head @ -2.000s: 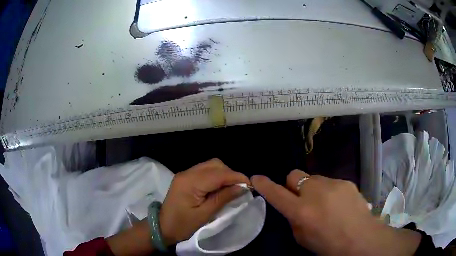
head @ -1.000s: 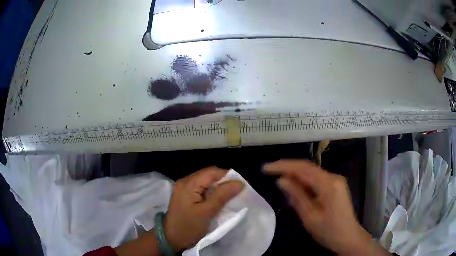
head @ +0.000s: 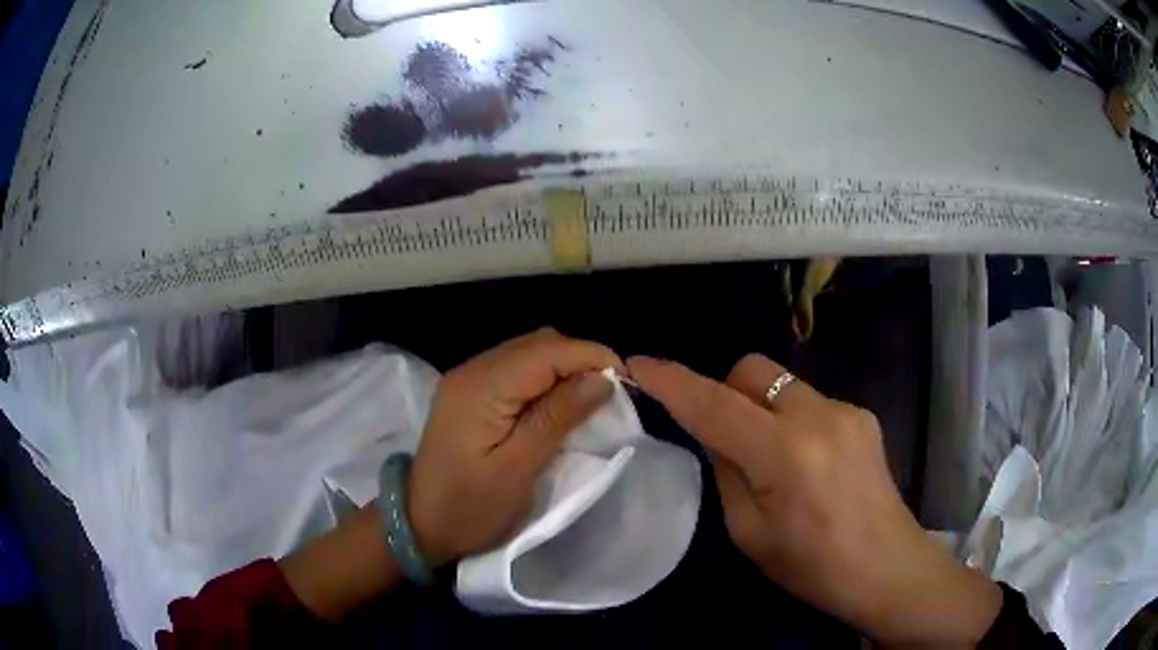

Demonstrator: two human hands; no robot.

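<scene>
A white layered cloth piece, likely a collar or cuff (head: pixel 635 521), hangs in a loop below my left hand (head: pixel 502 444). My left hand is closed on it, with thumb and fingers pinching near its upper corner. My right hand (head: pixel 806 489), with a ring, is at that corner. Its index fingertip meets the corner beside my left fingertips. Its thumb is hidden behind the fingers, so the grip is partly hidden. Both hands are in front of the table edge, over the dark gap.
The pale table (head: pixel 711 114) has dark stains and a ruler tape (head: pixel 381 241) along its front edge. White cloth (head: pixel 279 457) hangs at the left. A bin at the right holds white pieces (head: pixel 1067 432). A dark-handled tool (head: pixel 1026 34) lies at the upper right.
My right hand has come back from the right to the cloth's corner. The cloth has turned in my left hand, its loop opening lower. The camera view has shifted, so the table sits higher.
</scene>
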